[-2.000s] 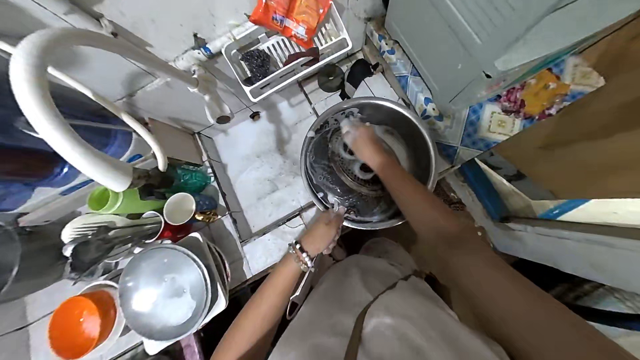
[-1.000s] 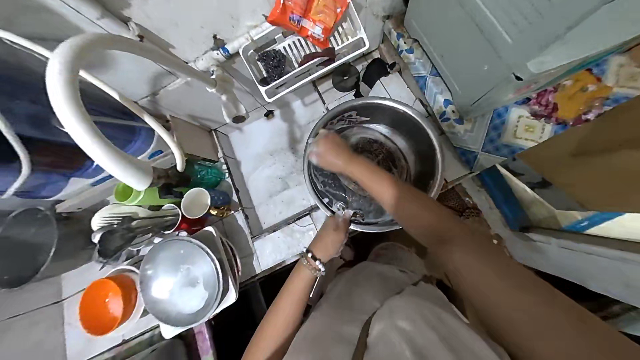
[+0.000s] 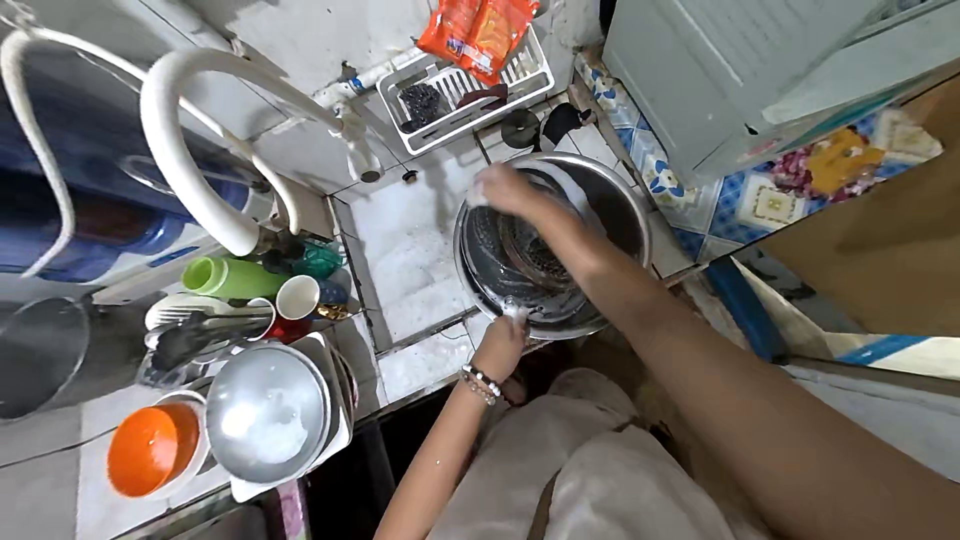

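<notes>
A large metal basin (image 3: 636, 217) stands at the right end of the tiled sink, with a dark, soapy round pan or lid (image 3: 487, 247) tilted inside it. My left hand (image 3: 504, 341), with bead bracelets at its wrist, grips that dark piece's near edge, foam on the fingers. Over its far left part lies my right hand (image 3: 504, 189), fingers curled on something pale and foamy, perhaps a sponge; the hand hides most of it. A patterned round area shows beneath my right forearm.
A white curved faucet (image 3: 176, 150) arches at left. Below it are a green tumbler (image 3: 232, 278), cups (image 3: 298, 298), a metal bowl (image 3: 266, 412) and an orange bowl (image 3: 146, 450). A white plastic rack (image 3: 480, 109) holds a scouring pad (image 3: 420, 103) and orange packets (image 3: 480, 34).
My right hand has moved from the middle of the dark piece to its far left edge. My left hand keeps its hold at the near edge.
</notes>
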